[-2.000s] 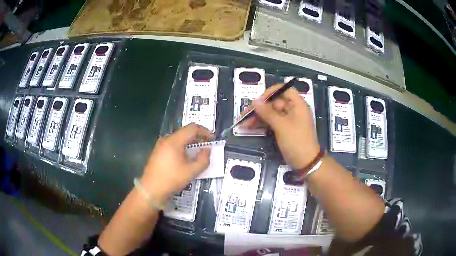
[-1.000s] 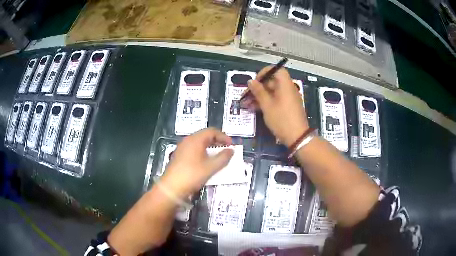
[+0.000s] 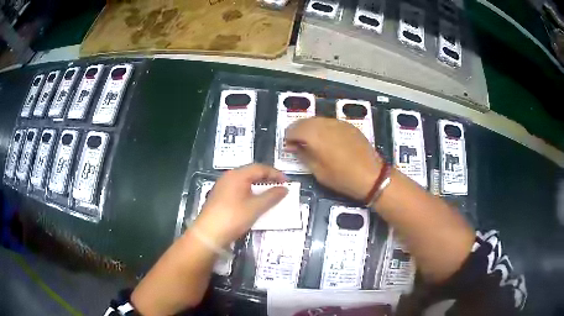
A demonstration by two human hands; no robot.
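Observation:
My left hand (image 3: pixel 238 200) holds a small white sheet (image 3: pixel 278 210) with a toothed top edge between thumb and fingers, above the lower row of the clear tray (image 3: pixel 201 139). My right hand (image 3: pixel 331 154) is over the second card (image 3: pixel 295 105) of the upper row and covers its lower right part. Its fingers are bent together and slightly blurred. The slim dark tool is not visible now, so I cannot tell what this hand holds. The cards are white with black ovals. The first upper card (image 3: pixel 235 142) is uncovered.
Another filled clear tray (image 3: pixel 117 139) lies at the left on the dark green bench (image 3: pixel 164 111). A stained tan board (image 3: pixel 185 28) and a pale board with more cards (image 3: pixel 365 62) are at the far edge. A white sheet with dark red print (image 3: pixel 284 302) lies at the near edge.
My left hand and the sheet have moved right. My right hand went up to the second upper card, then lowered and turned palm-down over it. The dark tool has dropped out of sight.

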